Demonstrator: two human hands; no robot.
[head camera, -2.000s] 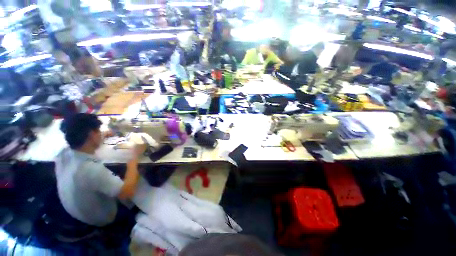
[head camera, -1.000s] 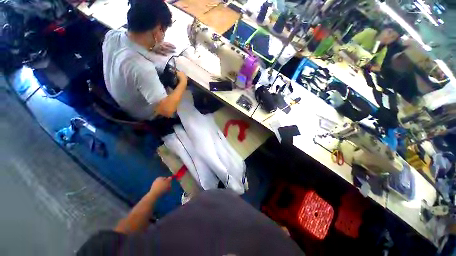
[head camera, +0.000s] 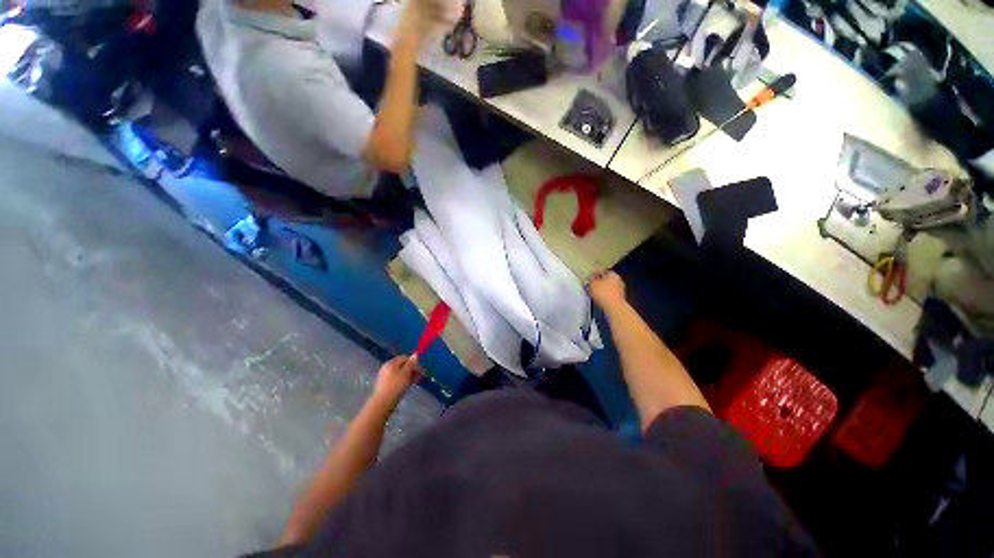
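Note:
White garment panels (head camera: 496, 256) with narrow dark edge lines lie in a long heap on a pale beige board (head camera: 638, 223) in front of me. My left hand (head camera: 398, 376), at the heap's near left, is closed on a narrow red strip (head camera: 434, 329) that points up toward the panels. My right hand (head camera: 607, 288) is at the board's edge just right of the panels; its fingers are small, and I cannot tell whether they grip anything. Another curved red strip (head camera: 584, 205) lies on the board beyond the panels.
A seated person in a light shirt (head camera: 289, 98) is at the far left. A long white table (head camera: 807, 251) holds dark cloth pieces, a phone, scissors (head camera: 888, 278) and a sewing machine (head camera: 926, 202). Red stools (head camera: 783, 409) stand at the right. A grey surface (head camera: 120, 327) lies left.
The view has moved closer over the panels. My right hand has come into view at the board's edge. My left hand still holds the red strip. The seated person's arm has risen.

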